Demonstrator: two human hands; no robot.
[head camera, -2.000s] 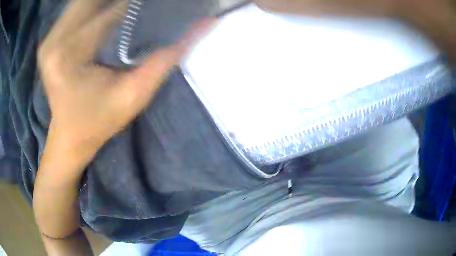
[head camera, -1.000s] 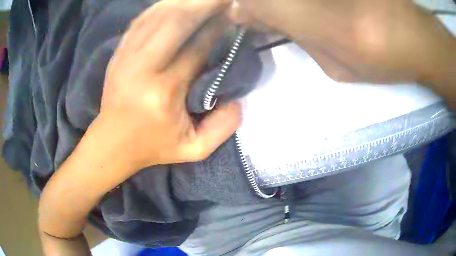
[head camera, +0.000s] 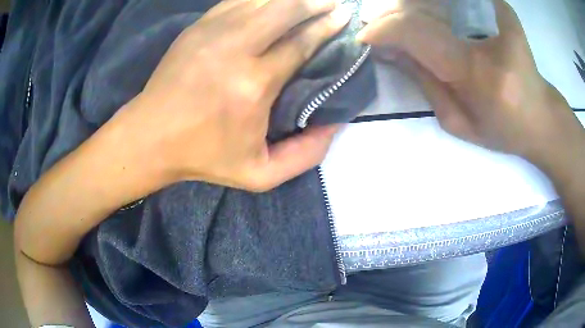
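A dark grey garment (head camera: 269, 237) lies bunched at left and hangs over the front edge of the white table. Its metal zipper (head camera: 337, 83) curves up over a folded piece of cloth to my fingertips, and more teeth run down the garment's right edge onto the lap. My left hand (head camera: 237, 96) grips the folded cloth beside the zipper, thumb below it. My right hand (head camera: 455, 70) is at the upper right, its fingertips at the zipper's upper end, close to my left fingertips. Glare hides the exact contact there.
The white table (head camera: 423, 173) has a dark seam line and a ruler strip (head camera: 449, 246) along its curved front edge. A grey cylindrical machine part (head camera: 474, 19) is above my right hand. A dark pointed thing shows at the right rim. Light grey trousers and blue material are below.
Both hands have come together at the upper middle around the zipper's upper end. The garment has shifted right, and its zipper edge now hangs straighter over the table edge.
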